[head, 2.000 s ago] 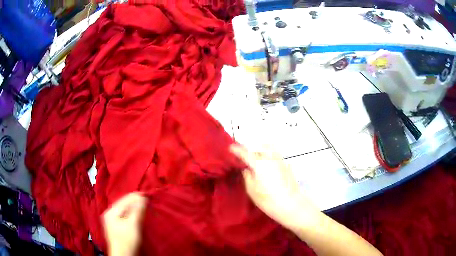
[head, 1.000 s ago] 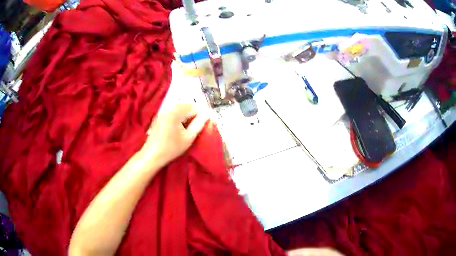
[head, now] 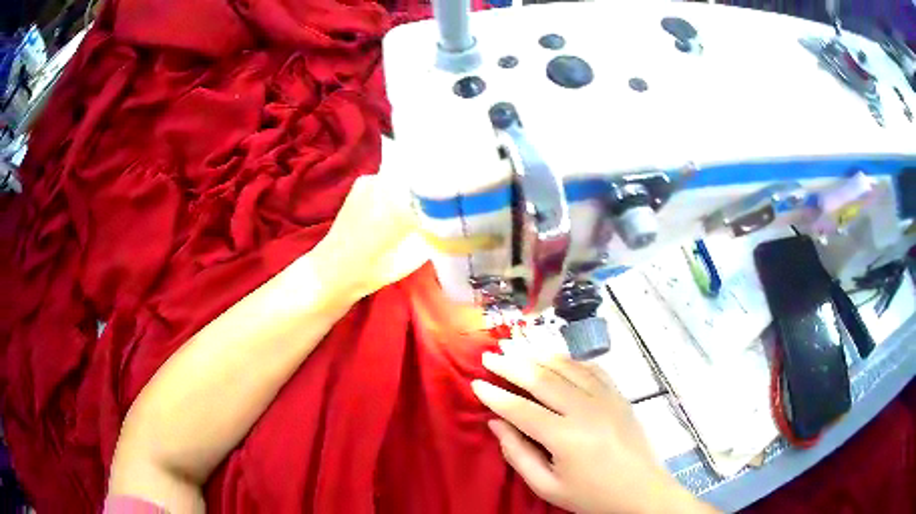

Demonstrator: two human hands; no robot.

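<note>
The red garment fabric (head: 341, 402) lies in a large crumpled heap left of the sewing machine (head: 653, 110) and runs up to the needle area, where it looks orange in bright light. My left hand (head: 377, 236) is at the left side of the machine head on the fabric, its fingertips partly hidden by the head. My right hand (head: 562, 422) lies on the fabric's right edge just in front of the needle, fingers spread and pressing on it. The presser foot (head: 512, 301) is partly hidden behind the take-up cover and glare.
Paper sheets (head: 693, 351) lie on the bed right of the needle, with a blue and green pen (head: 705, 269) on them. A black phone-like rectangle (head: 804, 331) lies on a red looped item (head: 781, 407), beside a thin black tool (head: 852, 319). A ruler strip follows the front edge.
My left hand has moved up beside the machine head. My right hand has come from the bottom edge to the fabric before the needle. The view is closer to the machine.
</note>
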